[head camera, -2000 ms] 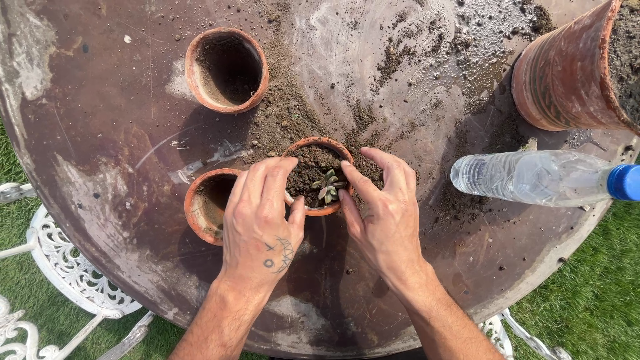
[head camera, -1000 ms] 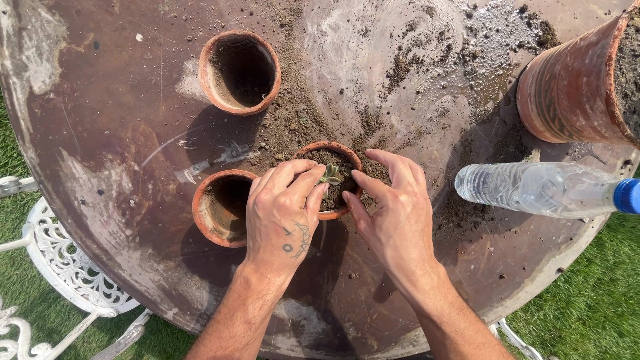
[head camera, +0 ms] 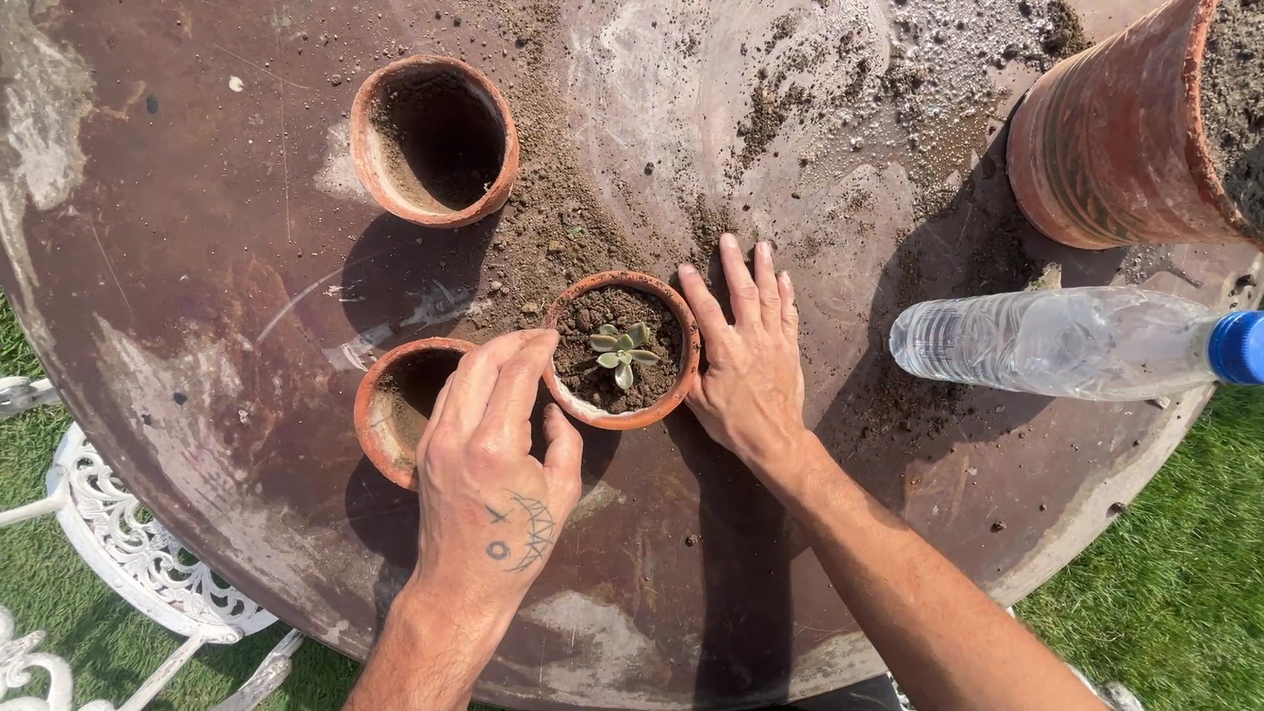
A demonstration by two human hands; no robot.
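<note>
A small succulent (head camera: 623, 354) stands upright in dark soil inside a small terracotta pot (head camera: 632, 420) at mid-table. My left hand (head camera: 499, 464) is at the pot's left side, fingertips at its rim, fingers bent and thumb apart; it partly hides a second terracotta pot (head camera: 380, 434) with a hollow interior. Against the right side of the planted pot rests my right hand (head camera: 746, 360), fingers spread and pointing away from me, nothing held in it. A third terracotta pot (head camera: 367, 163) stands farther back on the left, its inside coated with some dirt.
A plastic water bottle with a blue cap (head camera: 1057, 341) lies at the right, cap toward the table's edge. Behind it is a large terracotta pot of soil (head camera: 1106, 148). Loose soil (head camera: 553, 197) is scattered over the round table (head camera: 197, 355). A white ornate metal chair (head camera: 148, 553) stands at lower left.
Both hands have drawn back from the soil to the pot's outer sides. The right hand now lies spread beside the pot. The succulent, held at my left fingertips one second ago, shows uncovered.
</note>
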